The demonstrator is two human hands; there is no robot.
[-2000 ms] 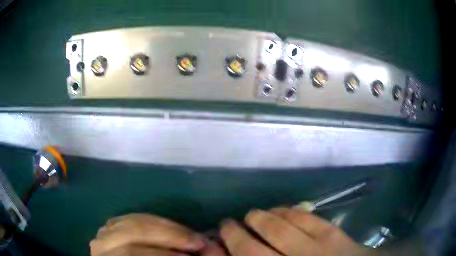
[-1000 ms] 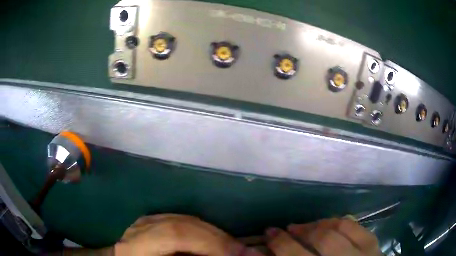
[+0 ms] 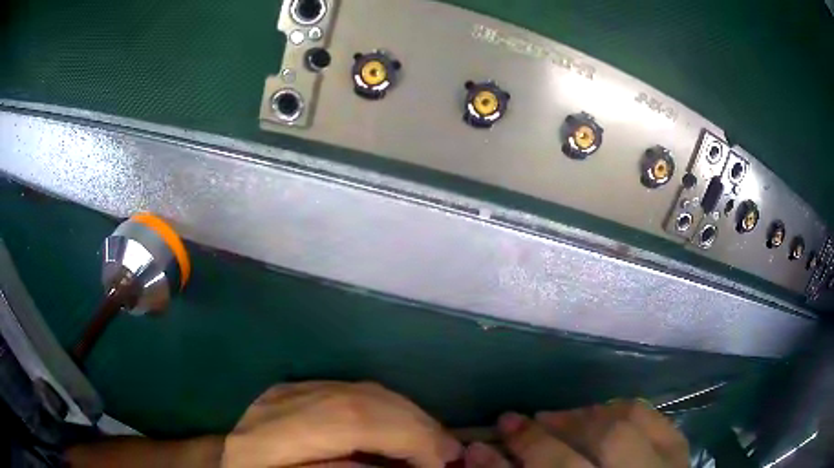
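Note:
My left hand [image 3: 343, 428] and my right hand [image 3: 594, 437] are bare and close together at the bottom edge, partly cut off. Their fingertips meet. A thin pale edge [image 3: 479, 431] shows between them, but what it belongs to is hidden. Whether either hand grips it is not visible. Thin silver tweezers [image 3: 692, 398] stick out to the right of my right hand. Beyond the rail, a grey carrier plate [image 3: 430, 91] holds a row of black round inserts [image 3: 486, 103] with brass-yellow centres. An end block [image 3: 300, 64] with holes sits at its left end.
A wide silver guide rail [image 3: 366, 228] crosses the green surface between my hands and the plates. A silver cone with an orange ring [image 3: 146, 263] stands at left, near a pale metal arm [image 3: 41, 352]. A second carrier plate [image 3: 761, 196] continues at right.
The view has shifted and tilted, so the plates and rail lie further right and steeper, and the cone sits higher and further right. My hands stay together at the bottom.

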